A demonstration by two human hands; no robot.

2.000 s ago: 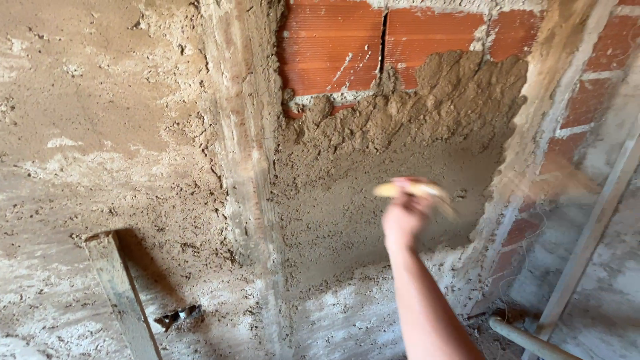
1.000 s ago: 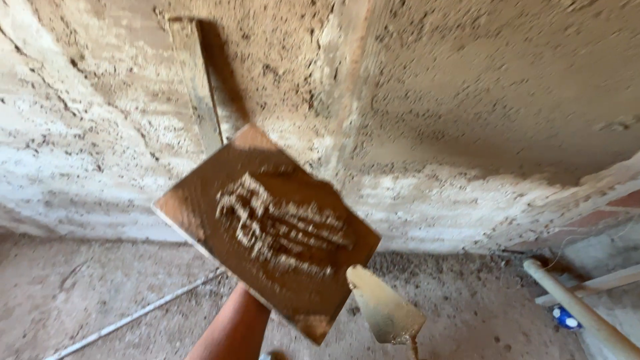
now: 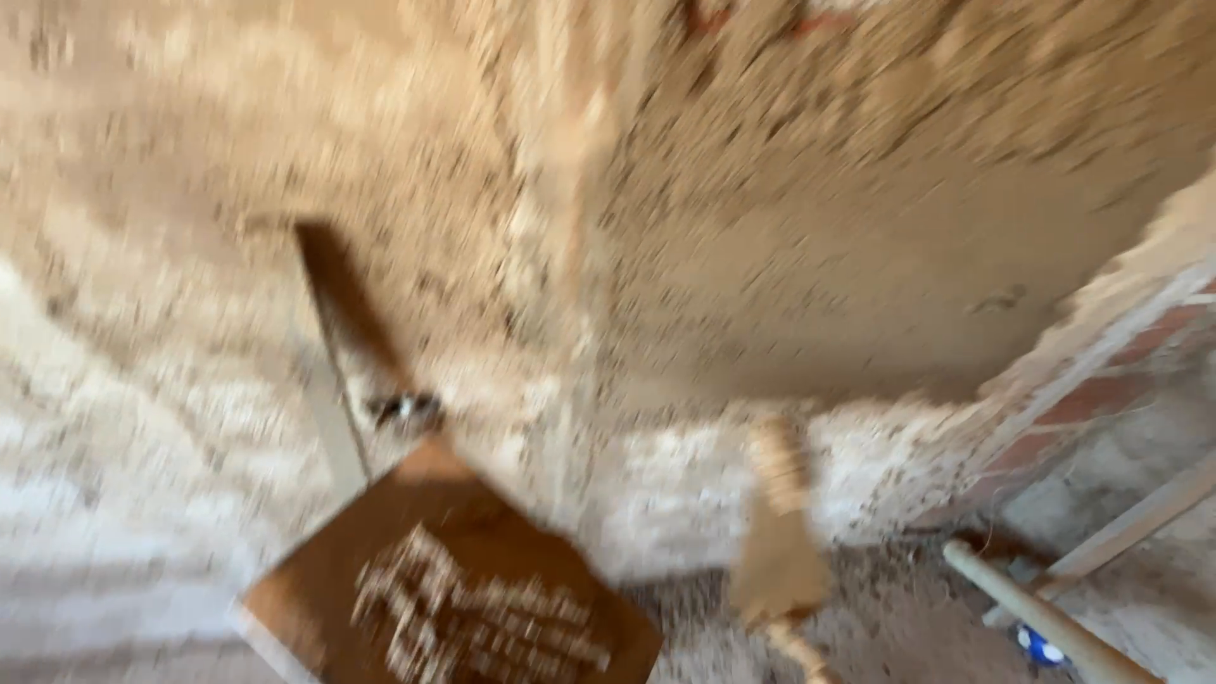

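Note:
A square mortar board with wet mortar smeared in ridges on its face is at the bottom left of centre, in front of the wall. My left hand is out of frame below it. To its right a pointing trowel, blurred, carries a lump of mortar near its upper end; its shank runs off the bottom edge, where my right hand is out of sight. Behind them, fresh mortar covers the wall panel, smooth low down and rough higher up, with a little red brick at the top.
A long straightedge leans on the wall at left, beside a small dark hole in the wall. At lower right lie a pipe, a slanting wooden bar and a blue and white object.
The trowel has moved from beside the board's lower right corner to farther up, before the wall's foot, and mortar shows on it. The view has tilted up from the floor.

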